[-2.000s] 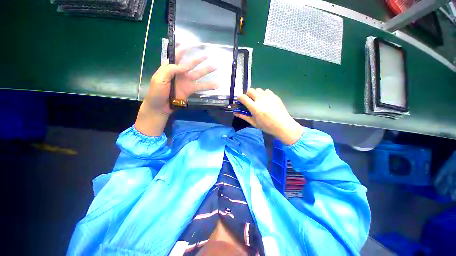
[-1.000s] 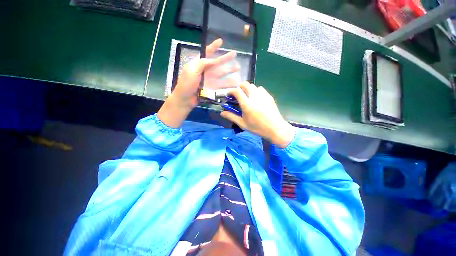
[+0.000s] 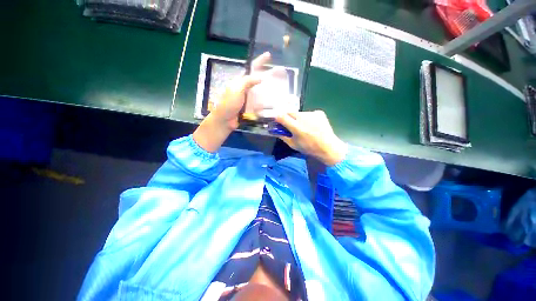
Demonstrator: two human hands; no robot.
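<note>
A see-through touch panel point(image 3: 282, 44) with a black border is held up over the bench. My left hand point(image 3: 232, 100) grips its left edge near the bottom, with fingers spread behind the glass. My right hand point(image 3: 308, 132) is at the panel's bottom edge, holding small dark blue nippers point(image 3: 278, 129) against it. The nippers' tips are too blurred to tell. An orange-gold flex cable point(image 3: 249, 117) shows at the bottom left corner, by my left hand. Beneath, another black-framed panel point(image 3: 207, 88) lies on a whitish bubble sheet point(image 3: 200, 106), partly hidden.
A dark display panel point(image 3: 228, 22) lies behind the held panel. A bubble sheet point(image 3: 355, 54) lies right of it. A panel stack point(image 3: 449, 103) stands at right, a greyish stack point(image 3: 138, 12) at back left. A blue bin point(image 3: 325, 203) with panels is below the bench.
The held panel has moved right and tilted, uncovering more of the panel beneath. My right hand with the nippers has shifted along the bottom edge, first left, then slightly back right.
</note>
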